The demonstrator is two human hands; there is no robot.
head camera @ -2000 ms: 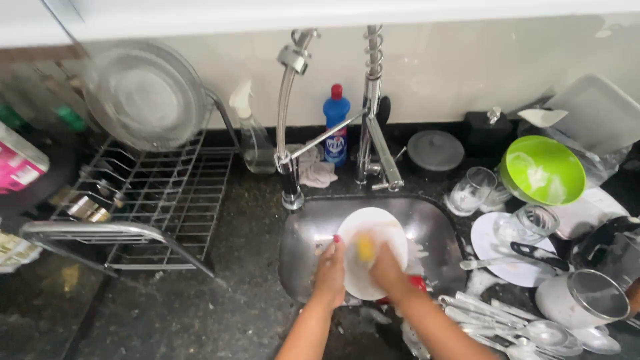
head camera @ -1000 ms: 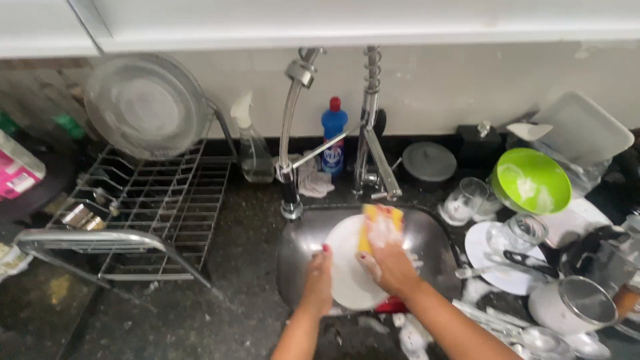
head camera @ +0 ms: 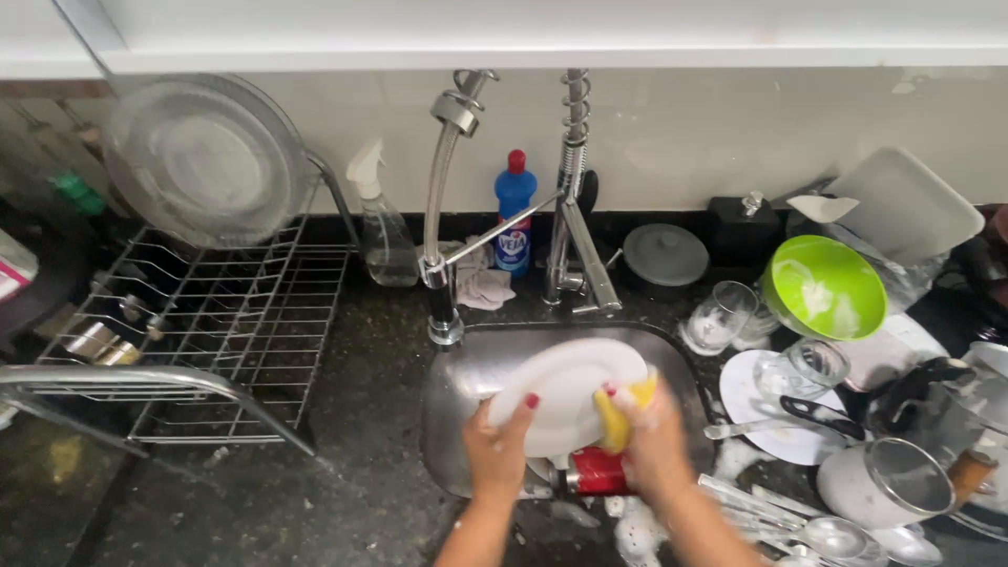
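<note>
Over the stainless steel sink (head camera: 465, 394), my left hand (head camera: 498, 445) grips the left edge of a white plate (head camera: 551, 386), thumb on its face. The plate is tilted. My right hand (head camera: 650, 429), somewhat blurred, holds a yellow sponge (head camera: 618, 417) against the plate's right edge. Below the plate, a red object (head camera: 597, 471) with a dark and metal end lies at the sink's front; my hands and the plate hide parts of it. The chrome faucet (head camera: 561, 228) stands behind the sink, its spray head (head camera: 445, 315) at the back left corner.
A wire dish rack (head camera: 228, 331) with a large clear dish (head camera: 209, 161) stands left. Behind the sink are a spray bottle (head camera: 386, 236) and a blue cleaner bottle (head camera: 514, 213). On the right crowd a green bowl (head camera: 827, 287), glasses (head camera: 720, 319), another plate (head camera: 740, 394) and soapy cutlery (head camera: 835, 535).
The white plate has tilted in my left hand. The sponge has moved from the plate's upper part down to its right edge, with my right hand around it.
</note>
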